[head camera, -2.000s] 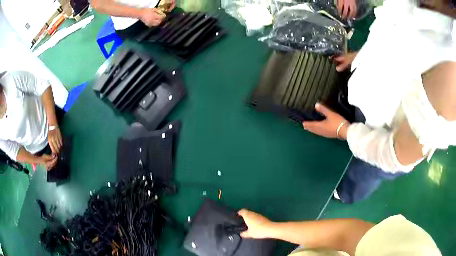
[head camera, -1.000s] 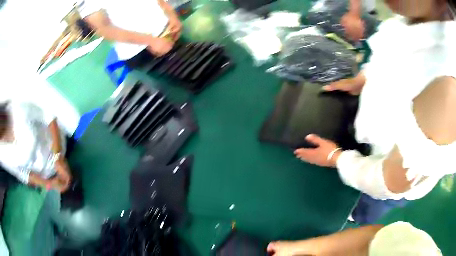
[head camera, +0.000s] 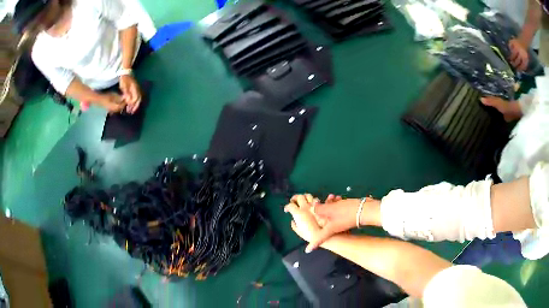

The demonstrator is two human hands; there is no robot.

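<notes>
My right hand (head camera: 306,224) is right of the cord pile, above a dark flat cover (head camera: 322,264) at the bottom. Another person's braceleted hand (head camera: 338,215) overlaps my hand and wrist. My fingers are partly hidden, so I cannot tell whether they hold anything. My left hand is out of the picture. The cover has a small rounded patch and bright dots, and my forearm passes over it. A tangled black cord pile (head camera: 204,216) with orange streaks lies left of my hand.
Flat covers (head camera: 265,129) lie behind the cords, with a fanned stack (head camera: 259,36) beyond. Another stack (head camera: 451,114) and plastic bags (head camera: 475,57) are at the right. A person (head camera: 90,45) works at the left. A cardboard panel (head camera: 21,258) stands at the lower left.
The view has swung left and down, bringing the cord pile fully into view. My right hand has left the cover, and the right-hand person's arm has reached over to it.
</notes>
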